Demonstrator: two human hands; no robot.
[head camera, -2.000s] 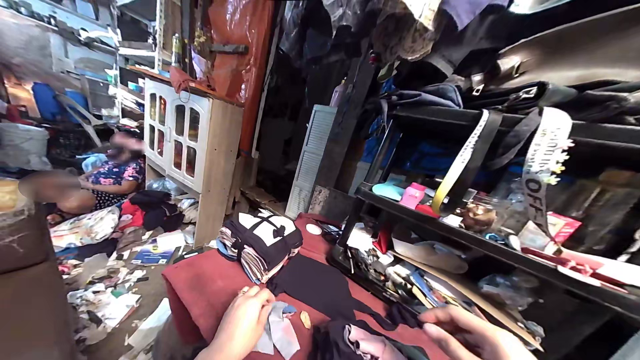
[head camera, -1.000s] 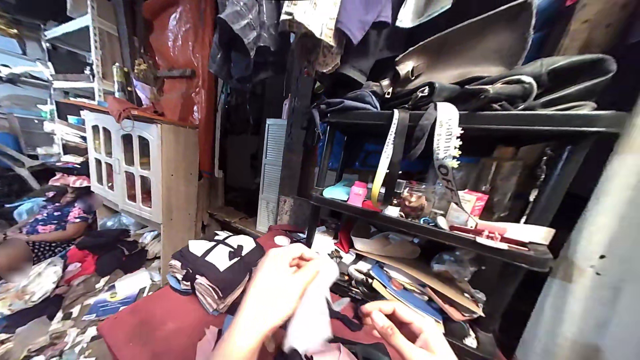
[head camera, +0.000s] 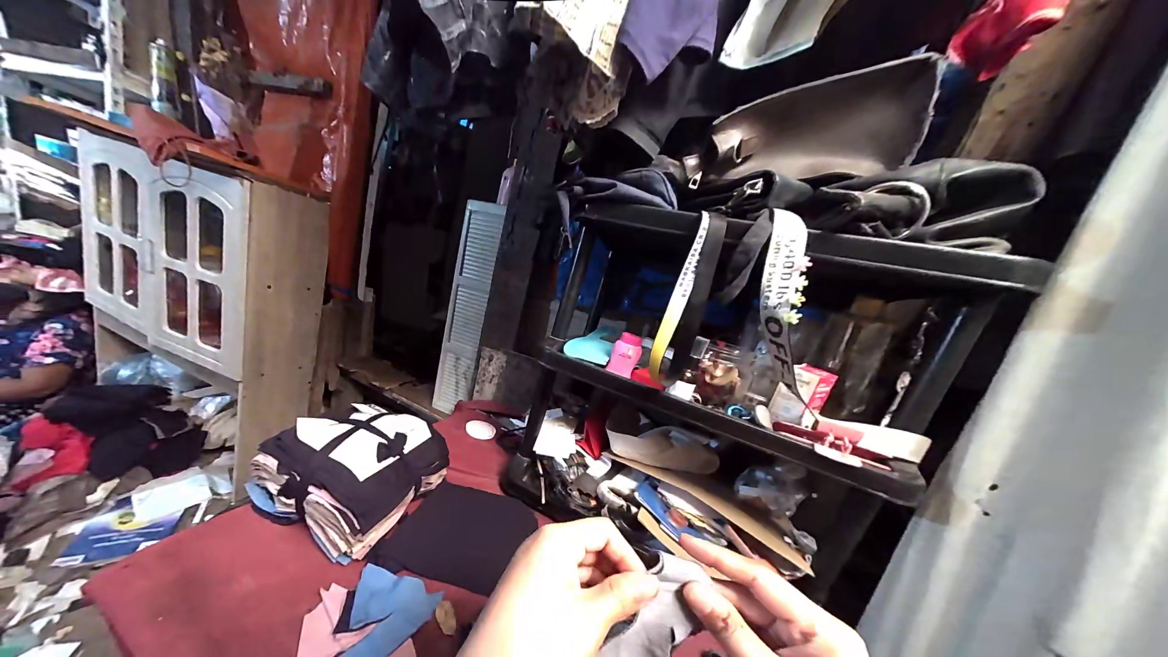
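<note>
At the bottom of the view, my left hand (head camera: 570, 589) pinches a piece of grey cloth (head camera: 664, 610) between thumb and fingers. My right hand (head camera: 753, 598) holds the same cloth from the other side, its index finger stretched out. A folded black cloth (head camera: 461, 537) lies just beyond my left hand on a dark red padded surface (head camera: 210, 584). Farther left stands a tied bundle of folded cloths (head camera: 356, 470), with a black and white piece on top. Blue and pink cloth scraps (head camera: 388, 607) lie left of my left hand.
A black shelf rack (head camera: 730, 424) with bags on top and small items below stands at the right, beside a corrugated metal sheet (head camera: 1049, 411). A white-doored cabinet (head camera: 169, 246) stands at the left. Beyond it, a person (head camera: 41, 356) sits among clothes. Scraps litter the floor.
Both hands have come together on the grey cloth; two seconds ago they were well apart. The view has shifted.
</note>
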